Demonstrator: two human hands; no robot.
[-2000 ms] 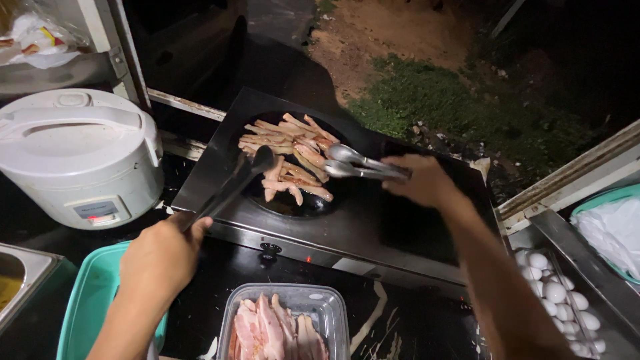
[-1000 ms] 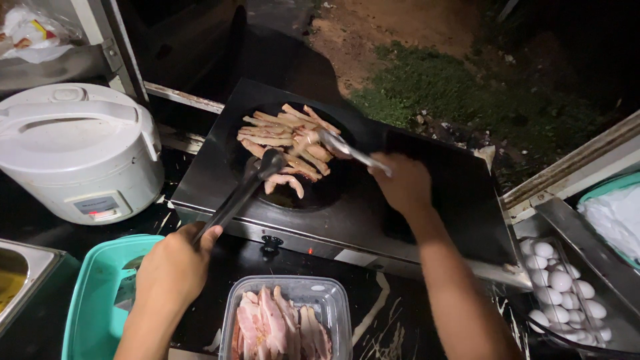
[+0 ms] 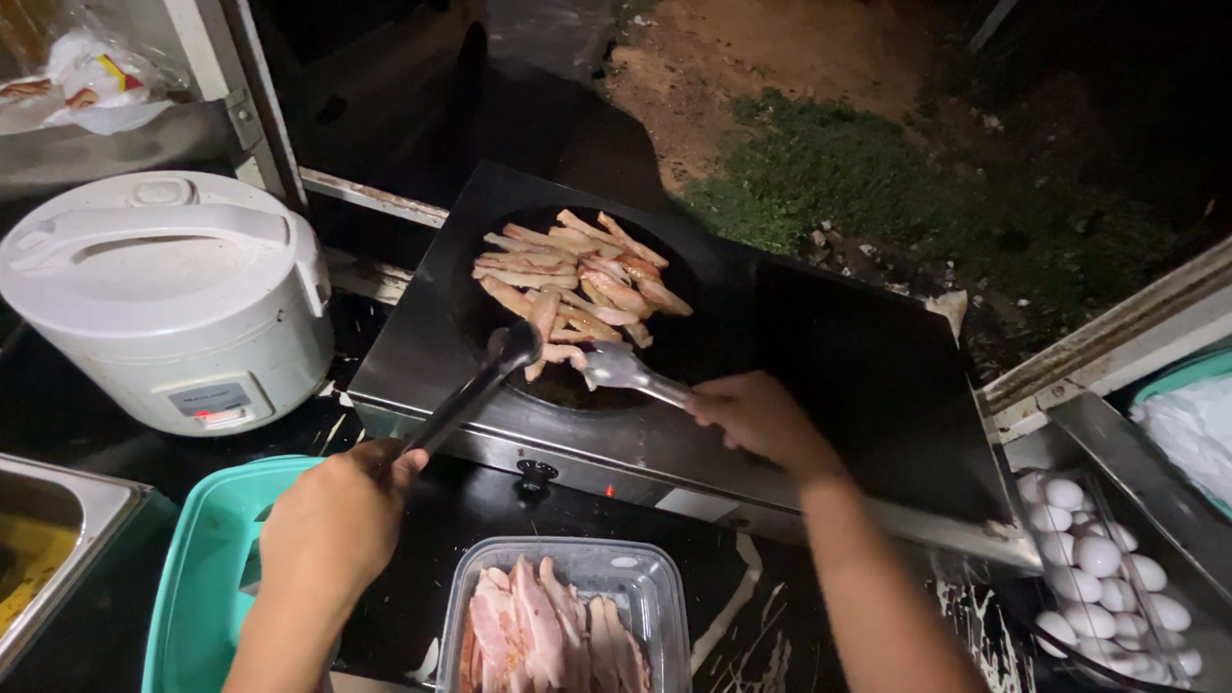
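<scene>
My left hand (image 3: 337,525) grips black-handled tongs (image 3: 467,399), whose dark tip touches meat strips at the near edge of the cooking plate. My right hand (image 3: 756,414) is shut on metal tongs (image 3: 630,371); their tips meet a small strip beside the black tip. Many browned meat strips (image 3: 577,265) lie spread on the round dark cooking surface (image 3: 664,279) of a steel-fronted griddle (image 3: 606,481). Below it, a clear plastic container (image 3: 664,587) holds raw, pink meat strips (image 3: 529,626).
A white rice cooker (image 3: 164,298) stands at the left, with a red light on. Near my left forearm are a teal plastic container (image 3: 197,549) and a steel pan (image 3: 106,491) of yellow liquid. White eggs (image 3: 1097,558) sit at the right. A metal window frame (image 3: 1116,327) borders the griddle.
The metal tongs have come down from the right side of the meat pile to its near edge, with my right hand lower. The black tongs stay at the near left.
</scene>
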